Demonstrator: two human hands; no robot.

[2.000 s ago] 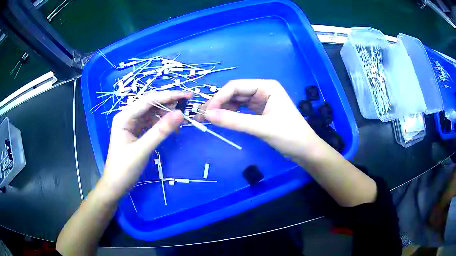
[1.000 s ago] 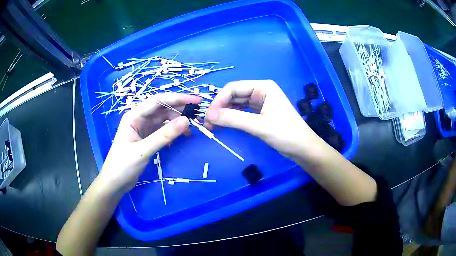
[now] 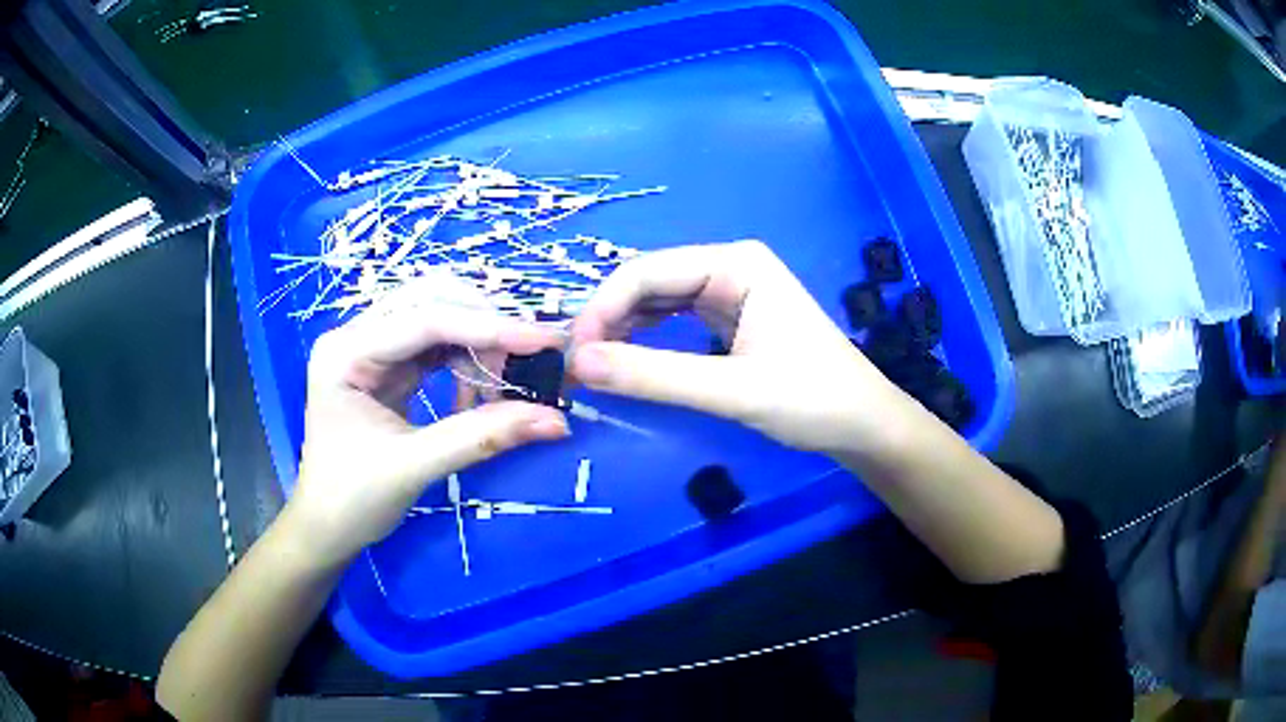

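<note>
My left hand (image 3: 409,395) holds a black housing (image 3: 535,377) between thumb and fingers over the blue tray (image 3: 677,127). Thin pale wires stick out of the housing's left side, and a blurred pale lead (image 3: 609,419) points down to the right from it. My right hand (image 3: 705,339) has its thumb and forefinger pinched together at the housing's right side; what lies between those fingertips is hidden. A tangled pile of wire leads with pale bodies (image 3: 423,233) lies in the tray's upper left.
Several black housings (image 3: 903,332) cluster at the tray's right; one housing (image 3: 715,491) lies apart, lower. A short white sleeve (image 3: 583,480) lies near crossed leads. A clear lidded box (image 3: 1051,212) stands right, an open bin (image 3: 31,423) far left. A person's arm (image 3: 1241,592) shows at right.
The black housing has turned in my left hand and moved lower, with the pale lead now shorter in view. Different pale wired pieces show on the green surface at upper left.
</note>
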